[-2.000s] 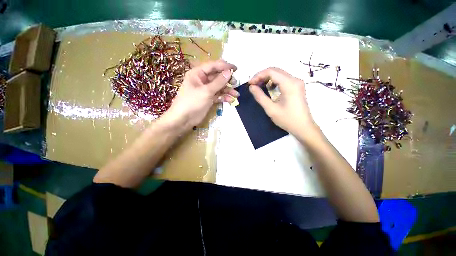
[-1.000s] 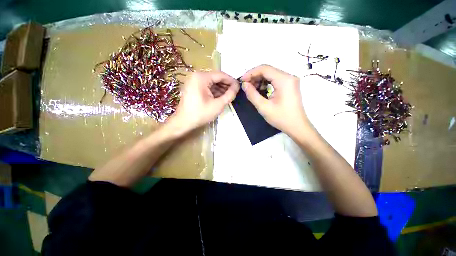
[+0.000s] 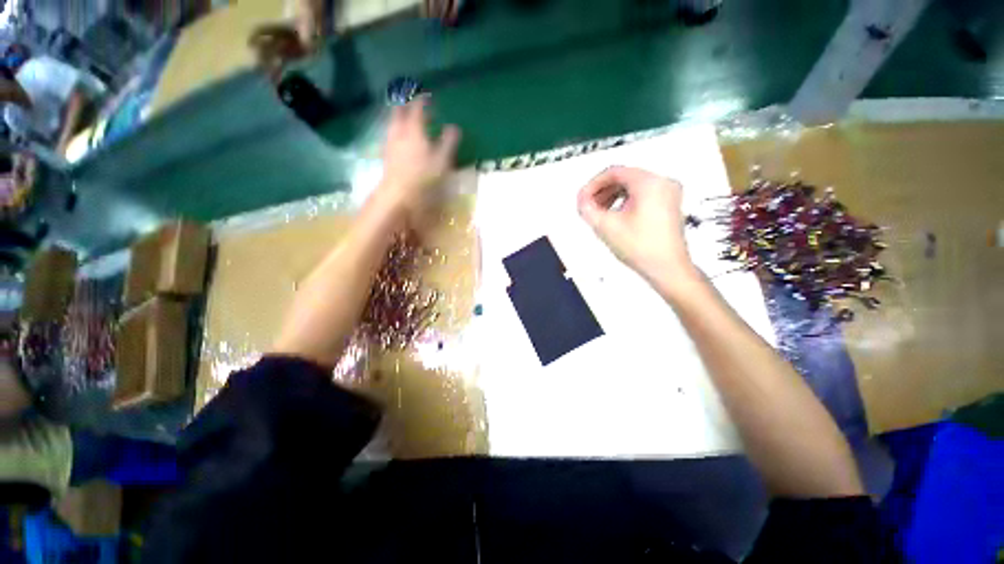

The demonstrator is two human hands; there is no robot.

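Note:
My left hand (image 3: 416, 156) is stretched out over the green conveyor belt, blurred, with its fingertips at a small round dark unit (image 3: 404, 89); whether it grips the unit is unclear. My right hand (image 3: 644, 218) is over the upper part of the white board (image 3: 661, 386), thumb and forefinger together; anything between them is too small to tell. A black sheet (image 3: 554, 306) with a stepped edge lies on the board. A pile of wired components (image 3: 809, 240) is at the right. Another pile (image 3: 399, 300) is partly hidden by my left forearm.
Open cardboard boxes (image 3: 151, 350) stand at the left. A larger black cylinder (image 3: 305, 100) is on the green belt (image 3: 517, 94). Small black parts line the board's far edge. A blue bin (image 3: 969, 496) is at the lower right. Other people show at the upper left and left edge.
My left hand has left the black sheet and reached forward onto the belt. My right hand has moved up and right, off the sheet. The view has turned left, showing more belt.

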